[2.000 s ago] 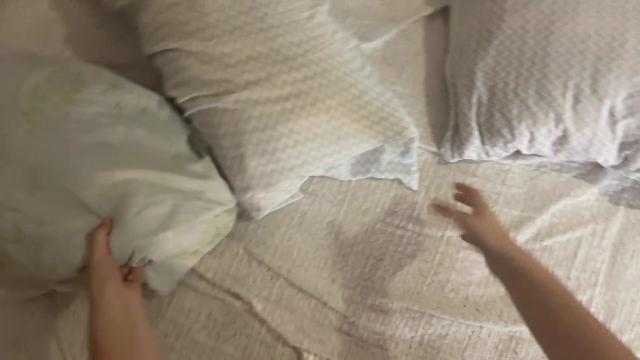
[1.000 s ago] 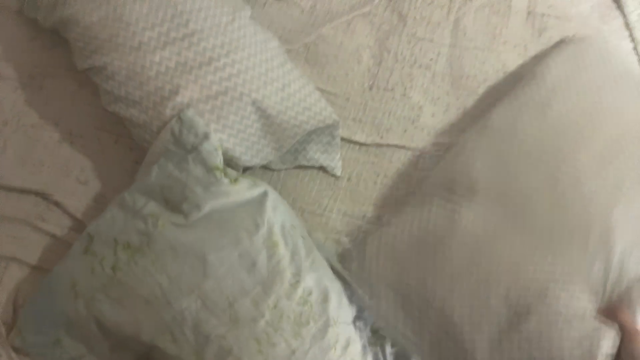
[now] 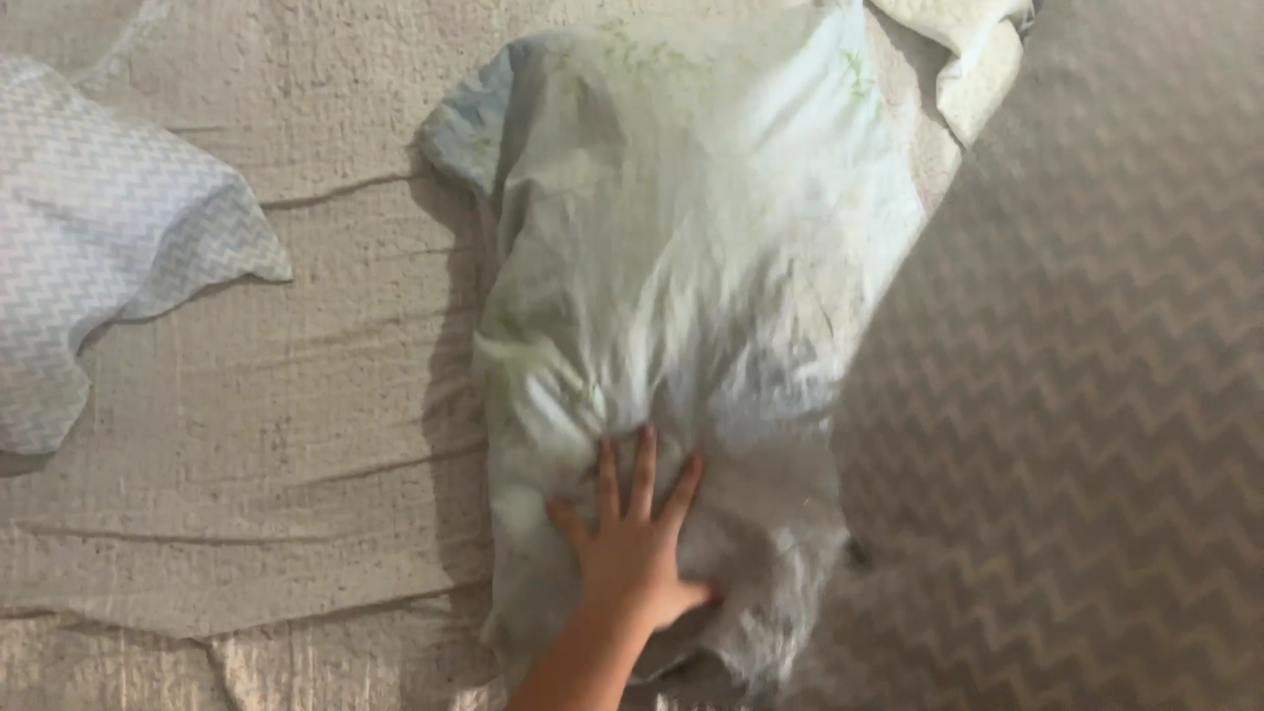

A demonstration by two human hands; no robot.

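Observation:
My left hand (image 3: 637, 543) lies palm down with its fingers spread on the lower part of a pale green pillow (image 3: 691, 197) with a faint leafy print. The pillow's cover is bunched into creases just beyond my fingertips. A grey-beige zigzag-patterned pillow (image 3: 1076, 395) fills the right side, close to the camera, and covers part of the green pillow's right edge. My right hand is out of view.
Beneath the pillows is a wrinkled beige bed cover (image 3: 326, 395). Another zigzag-patterned pillow (image 3: 128, 217) lies at the left edge. A pale piece of fabric (image 3: 973, 69) shows at the top right.
My left hand, out of view one second ago, now rests on the green pillow. The view has shifted strongly, and the zigzag pillow at the right now looms closer.

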